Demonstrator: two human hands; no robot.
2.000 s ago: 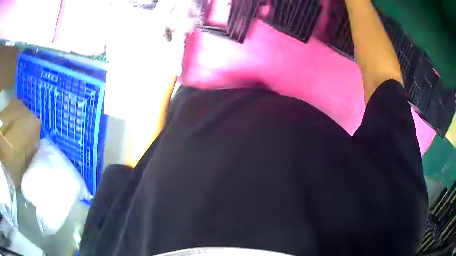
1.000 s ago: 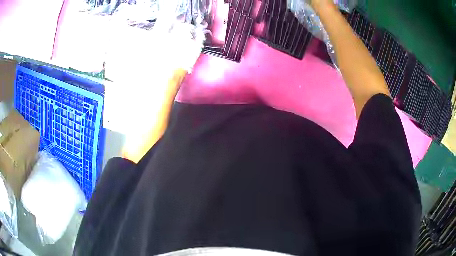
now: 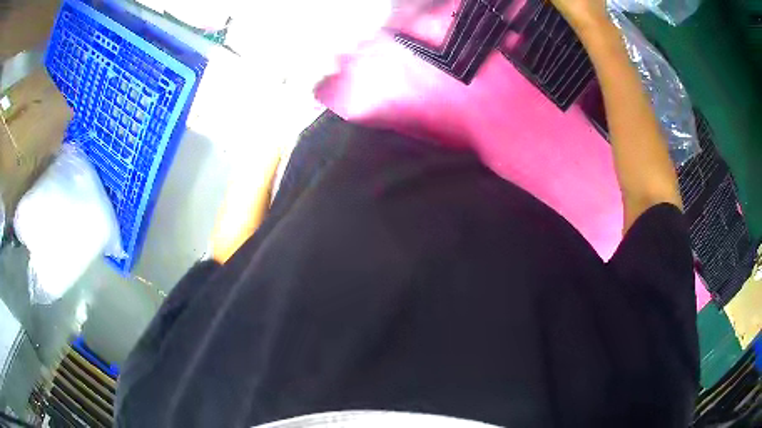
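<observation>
Black frame-like parts (image 3: 455, 38) lie in stacked rows on the pink mat (image 3: 526, 134), with more stacks (image 3: 558, 71) beside them. My right hand (image 3: 576, 7) is at the top edge above these stacks, mostly cut off, so its fingers do not show. A crinkled clear bag (image 3: 660, 88) lies beside my right forearm, over the green surface and black parts. My left forearm reaches up into a bright, washed-out white area, where my left hand cannot be made out.
A blue plastic grid (image 3: 125, 109) stands at the left. A white bagged bundle (image 3: 67, 221) and a brown carton (image 3: 33, 117) are beside it. More black parts (image 3: 718, 213) lie at the right. Slatted dark stacks show at both lower corners.
The view has shifted, so the blue grid and bundle sit higher. The clear bag that was at my right hand and forearm's left side now shows to the right of the forearm.
</observation>
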